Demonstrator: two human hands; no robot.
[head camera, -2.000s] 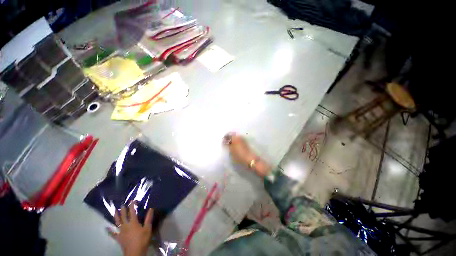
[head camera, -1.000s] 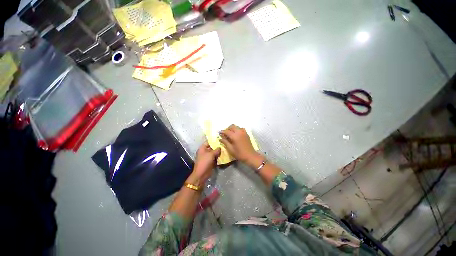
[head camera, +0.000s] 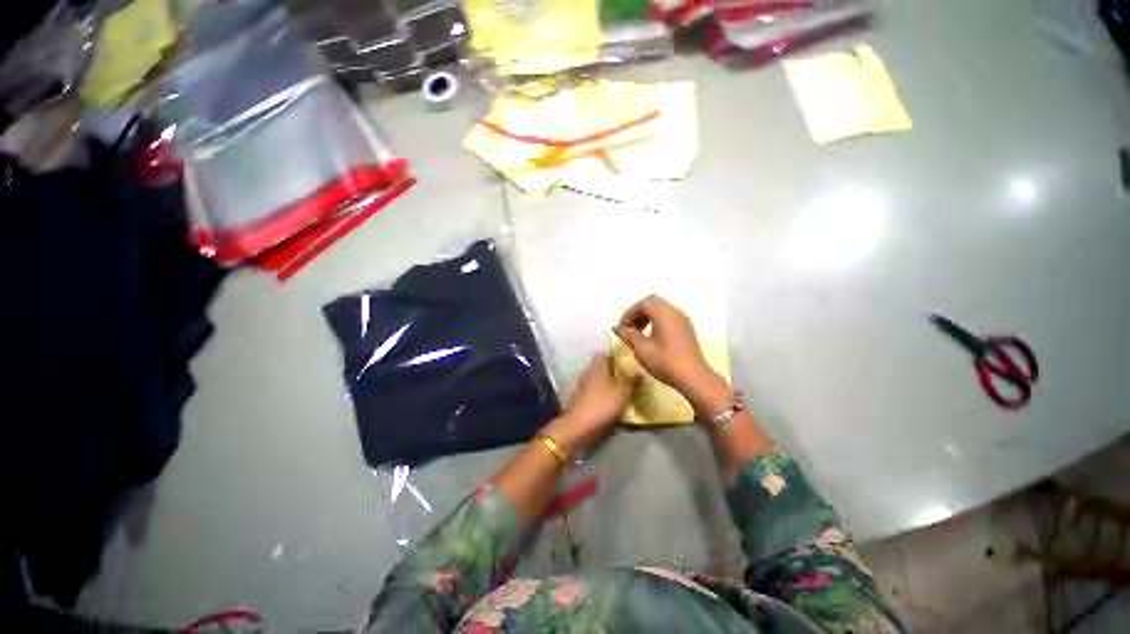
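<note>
A yellow paper slip (head camera: 659, 403) lies in front of me under both hands. My left hand (head camera: 600, 399) holds its left side with closed fingers. My right hand (head camera: 661, 341) is over the slip, thumb and forefinger pinched together near its upper left; whether something tiny is between them cannot be told. The dark folded trousers in a clear bag (head camera: 449, 359) lie flat to the left of my hands, with glare lines and a small white tag near the top corner.
Scissors (head camera: 1000, 362) lie at right. Clear polybags with red edges (head camera: 291, 186) and a dark cloth pile (head camera: 93, 334) are at left. Yellow slips (head camera: 595, 130), a tape roll (head camera: 439, 87) and a grey holder (head camera: 394, 50) are at the far side. Another slip (head camera: 849, 94) lies far right.
My left hand has left the bagged trousers and come to the yellow slip beside my right hand. Over the last second both hands stay at the slip; the view has shifted left.
</note>
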